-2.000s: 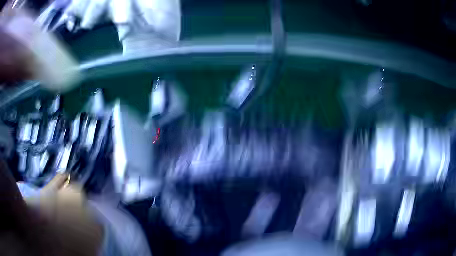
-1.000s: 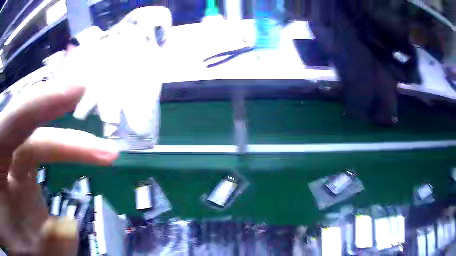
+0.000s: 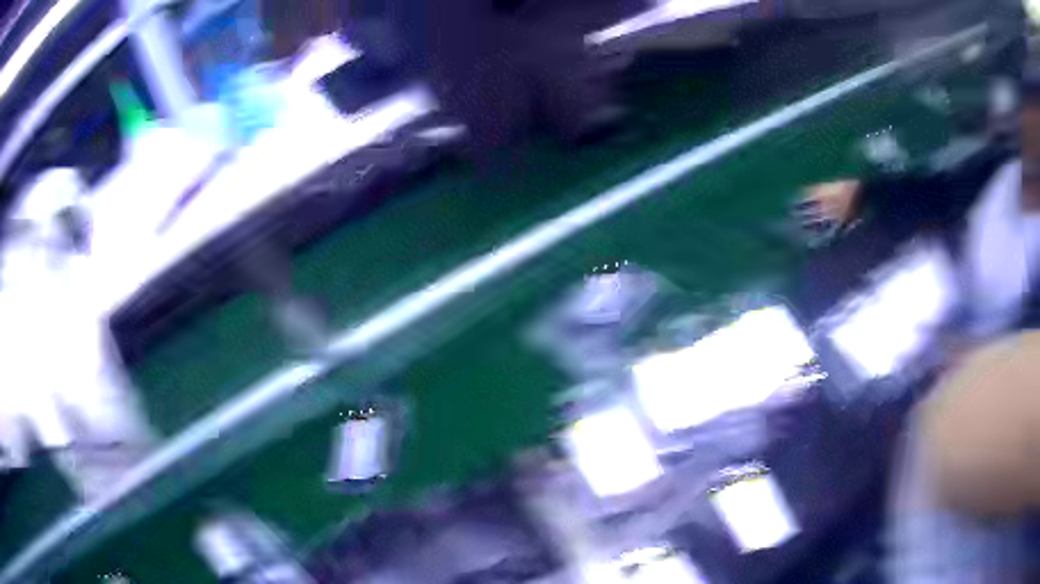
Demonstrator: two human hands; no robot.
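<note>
The view is blurred and tilted. Open units with pale faces lie toward the lower right: a group of bright white ones (image 3: 730,371), one beside it (image 3: 614,451) and one nearer (image 3: 755,509). A large blurred tan shape at the right edge, with a pale sleeve below it, looks like my right hand (image 3: 992,439). Its fingers cannot be made out, nor whether it holds anything. My left hand is not in view.
A green belt (image 3: 456,388) with a pale rail (image 3: 547,234) runs diagonally. Single units lie on it (image 3: 362,447) (image 3: 607,294). Another person's hand (image 3: 838,205) is at the upper right. A white-clothed person (image 3: 51,331) is at left.
The view has swung right and tilted. My left hand, at the left edge before, has left the picture. The tan shape and another person's hand now show at the right.
</note>
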